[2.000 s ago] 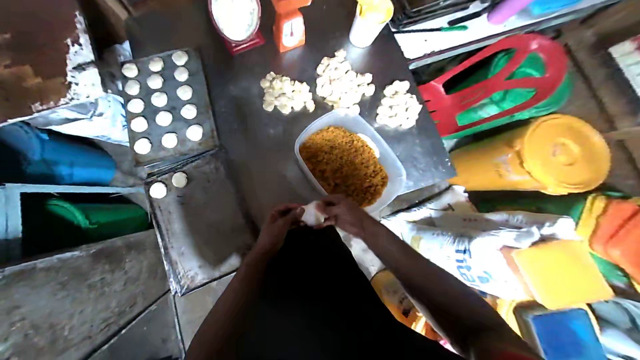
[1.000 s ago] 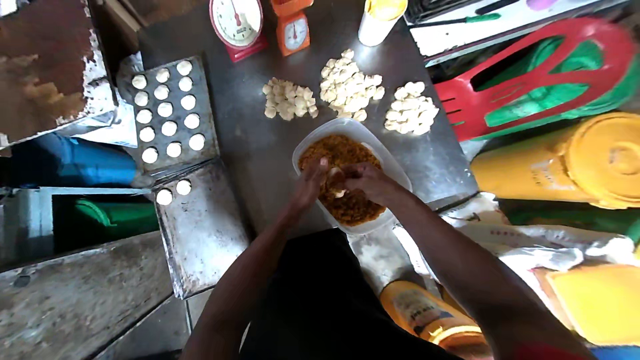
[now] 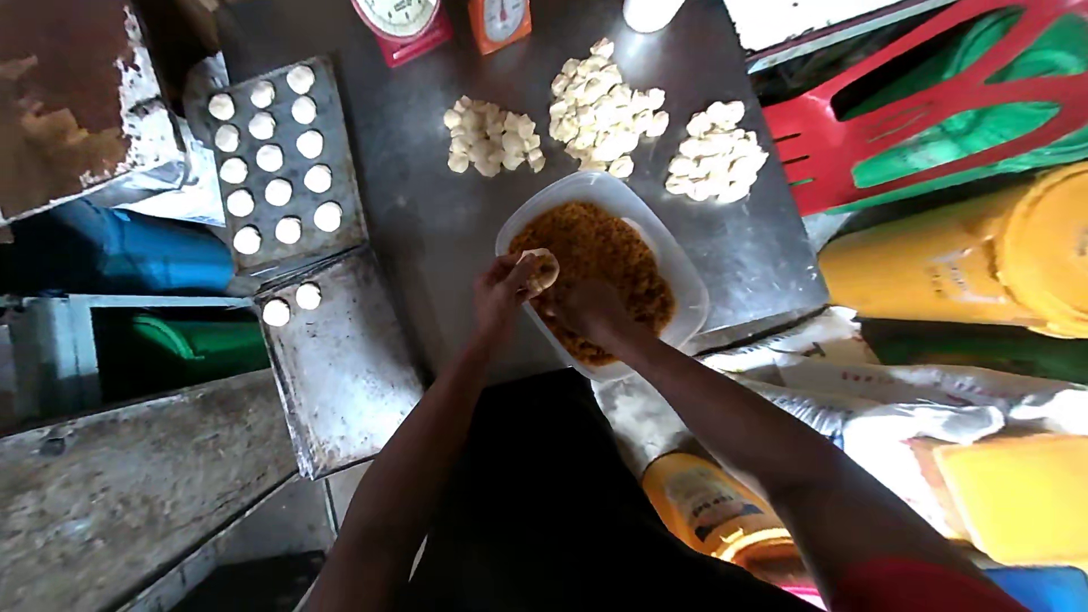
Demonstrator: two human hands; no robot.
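My left hand (image 3: 500, 293) holds a flattened round of dough (image 3: 539, 271) with some brown crumbly filling on it, over the left edge of a plastic tub. My right hand (image 3: 591, 314) is down in the tub at the brown filling (image 3: 608, 234); its fingertips are hard to make out, so whether they grip any filling is unclear. The translucent tub (image 3: 693, 293) sits at the table's near edge. Beyond it lie three heaps of small dough pieces (image 3: 493, 138), (image 3: 603, 110), (image 3: 716, 153). To the left, round dough balls stand in rows on a dark metal tray (image 3: 340, 170).
A second metal tray (image 3: 353, 374) bears two dough balls. Two dial scales, one red (image 3: 416, 44) and one orange (image 3: 500, 25), and a white container (image 3: 650, 13) stand at the far side. A red plastic chair (image 3: 816, 144) and yellow drum (image 3: 926, 263) adjoin the table's right side.
Two seconds ago both hands were together with the dough at the tub's near edge. They moved over the filling; now they are apart, the dough in the left, and filling shows on it.
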